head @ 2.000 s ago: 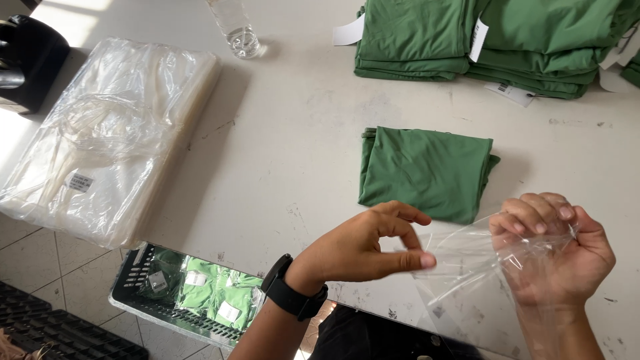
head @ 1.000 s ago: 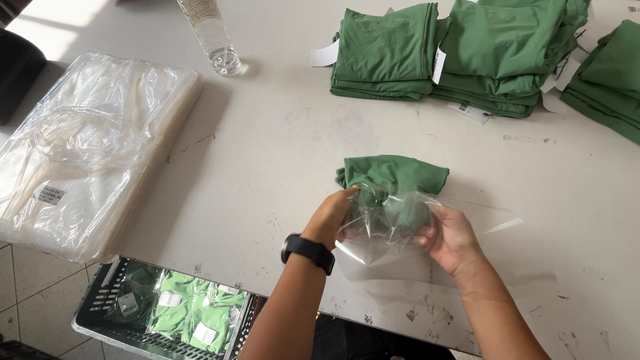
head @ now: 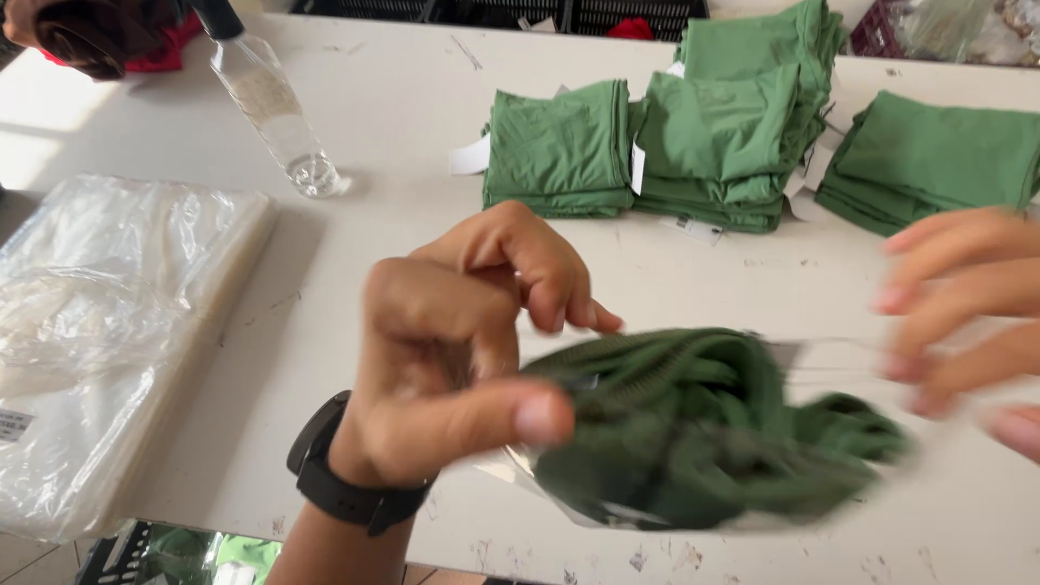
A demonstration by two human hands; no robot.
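A dark green folded garment [head: 699, 439] in a clear plastic bag is held up over the white table, blurred by motion. My left hand [head: 471, 349], with a black watch on its wrist, pinches the left edge of the bag between thumb and fingers. At the right edge of the view my right hand [head: 967, 317] has its fingers spread, apart from the garment; it is blurred. Beyond them lie stacks of folded green garments [head: 561, 150] with white tags, a taller pile [head: 715, 146] beside them and another stack [head: 942, 154] farther right.
A thick pile of clear plastic bags [head: 97, 341] lies at the left. A clear glass bottle [head: 280, 122] stands behind it. Black crates [head: 504, 12] line the far edge. A black basket [head: 114, 556] with bagged green items is at lower left. A person's hand [head: 20, 20] is by dark and red cloth at upper left.
The green garment, on the table one second ago with the bag at its near edge, is now inside the bag and lifted. My right hand has moved off the bag to the right. The view has shifted.
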